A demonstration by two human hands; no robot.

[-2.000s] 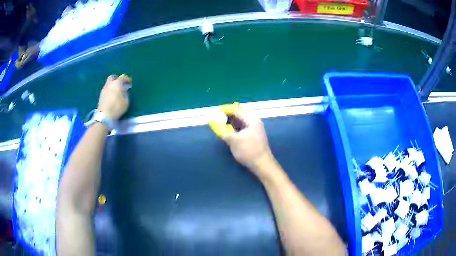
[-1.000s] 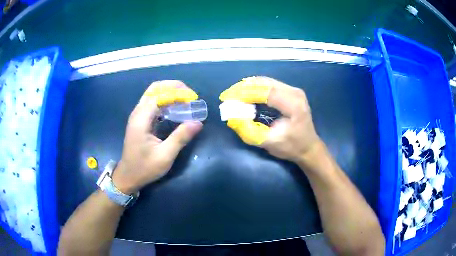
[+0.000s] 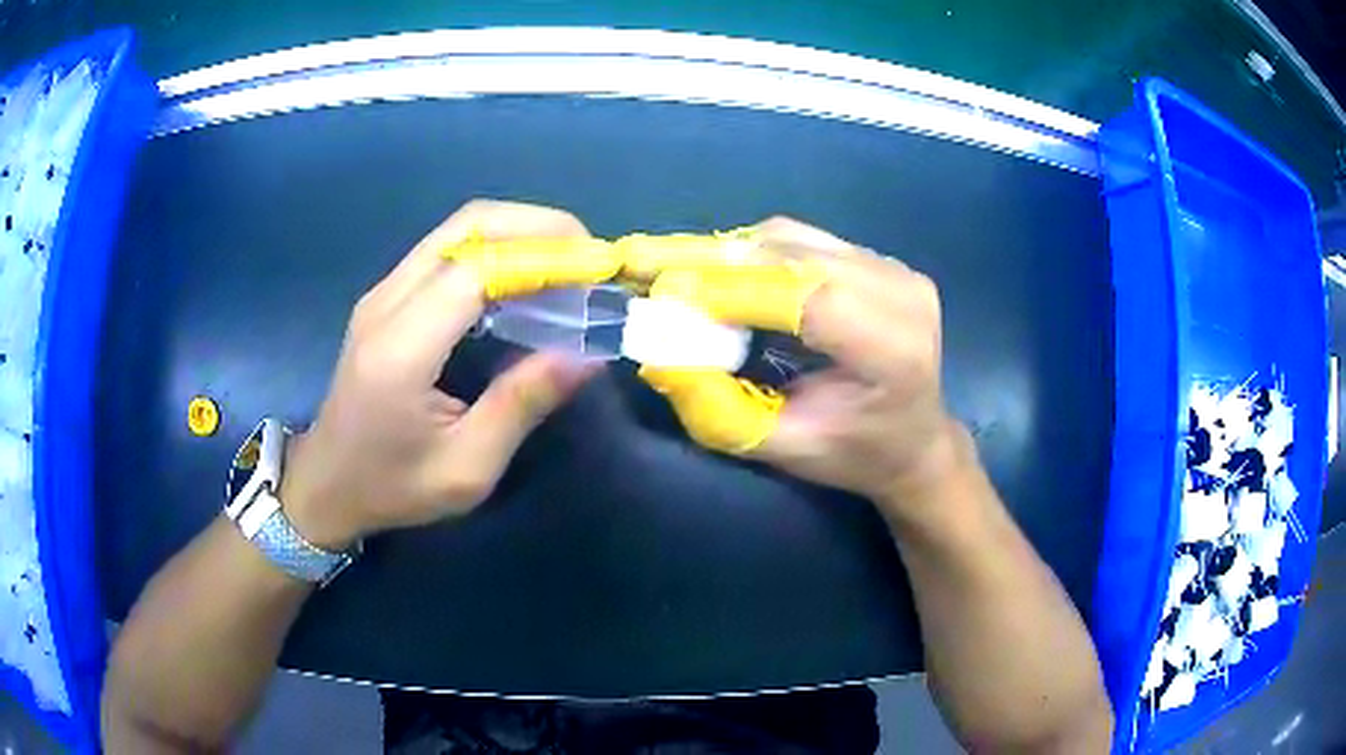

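Observation:
My left hand [image 3: 458, 369] holds a clear housing [image 3: 558, 322] between yellow-covered fingers and the thumb, its open end facing right. My right hand [image 3: 827, 347] grips a white-bodied unit [image 3: 687, 333] with yellow finger cots on finger and thumb. The unit's left end is at the mouth of the housing; whether it has entered is too blurred to tell. Thin pale leads [image 3: 782, 359] show at the unit's right end, partly hidden by my right hand. The fingertips of both hands meet above the parts.
A blue bin [image 3: 77, 398] of whitish pieces stands at left. Another blue bin [image 3: 1134, 369] with white-and-black units stands at right. A rolled yellow finger cot [image 3: 204, 416] lies on the black bench [image 3: 664, 590]. A pale rail [image 3: 635, 67] borders the green belt [image 3: 886, 33].
Two seconds ago my hands were apart near the belt and rail. Since one second ago, the housing and unit have come together end to end, and the view has shifted slightly.

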